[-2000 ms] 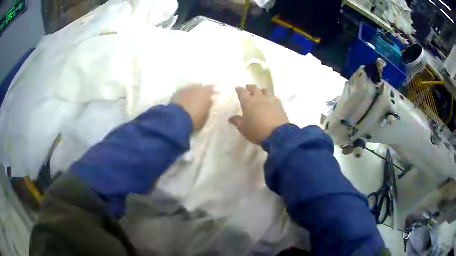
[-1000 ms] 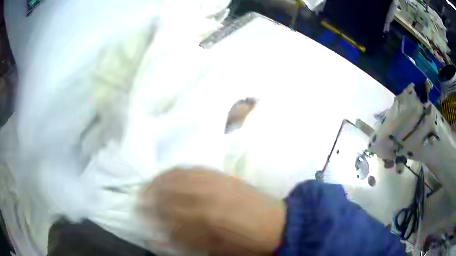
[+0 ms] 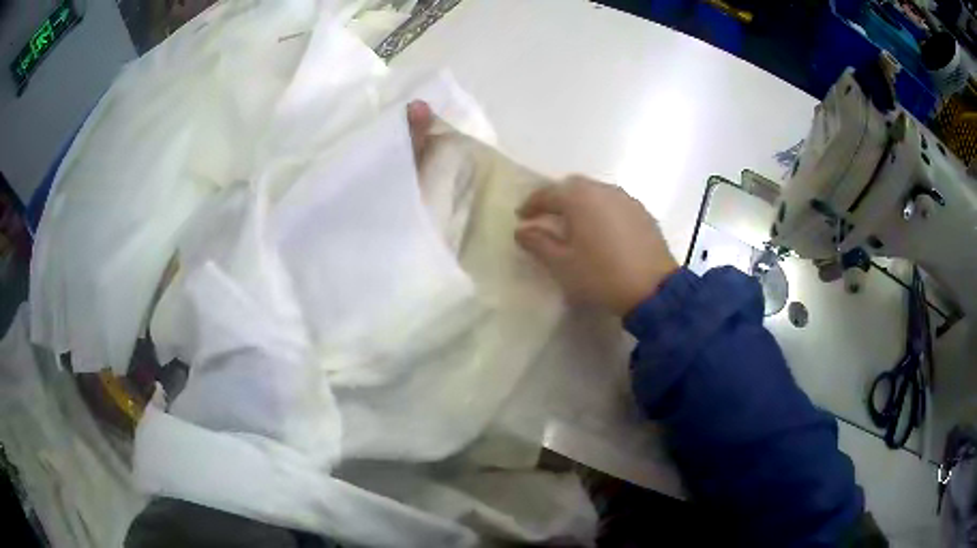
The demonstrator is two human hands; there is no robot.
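A large white cloth (image 3: 354, 246) lies heaped over the left and middle of the table, with a cream inner layer (image 3: 498, 289) showing at its right part. My right hand (image 3: 600, 241) is at the right edge of the cream layer, fingers curled and pinching it. My left hand (image 3: 420, 120) is mostly hidden under a white flap; only a fingertip and a little of the hand show at the flap's top edge. What its other fingers do is hidden.
The sewing machine head (image 3: 857, 182) stands at the right, above the metal needle plate (image 3: 769, 280). Black-handled scissors (image 3: 898, 401) lie right of the plate. The white table (image 3: 600, 96) extends behind the cloth. A blue bin (image 3: 852, 48) stands at the back right.
The cloth, spread flat under both hands, then swept left in a blur, now lies folded open with its cream layer exposed. My right hand has moved up from the front edge to the cream layer.
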